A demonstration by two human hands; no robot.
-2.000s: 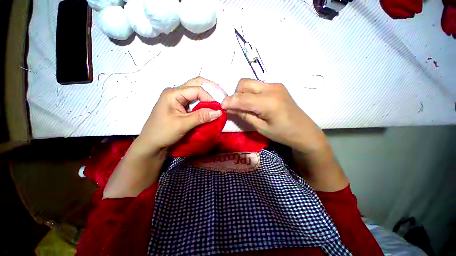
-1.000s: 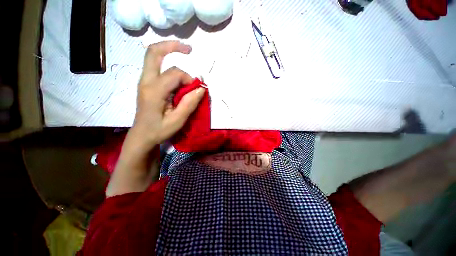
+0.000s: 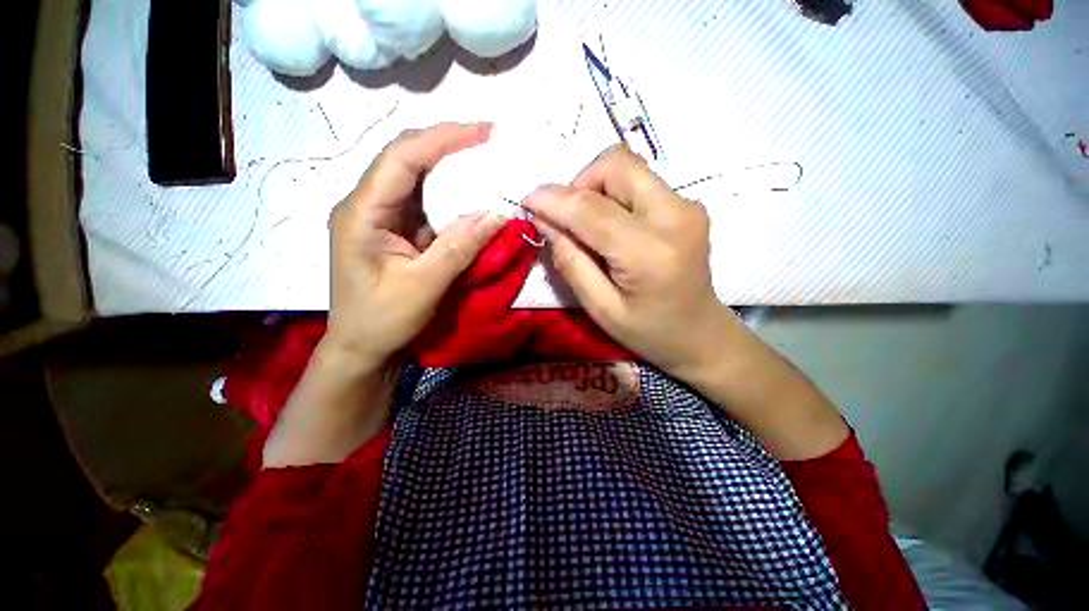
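The soft red piece (image 3: pixel 484 287) hangs over the table's near edge, its narrow tip up between my hands. My left hand (image 3: pixel 400 245) holds the tip with thumb and fingers, the index finger raised and curved. A white pompom seems to lie inside that curve, hard to tell from the white cloth. My right hand (image 3: pixel 633 245) pinches a thin dark needle (image 3: pixel 514 202) beside the tip. A small white thread loop (image 3: pixel 534 240) shows on the red tip. More white thread (image 3: pixel 764 170) curves to the right of my right hand.
Silvery thread snips (image 3: pixel 626 105) lie above my right hand. White pompoms (image 3: pixel 490 22) cluster at the upper left beside a black phone (image 3: pixel 189 96). Loose thread lies on the left. A dark object (image 3: pixel 824 10) and a red piece (image 3: pixel 1009 12) are at the far edge. A red heap (image 3: pixel 269 370) is low left.
My right hand, at the tip two seconds ago, swung out to the lower right one second ago and is now back at the red tip. My left hand has kept hold. The view has shifted slightly.
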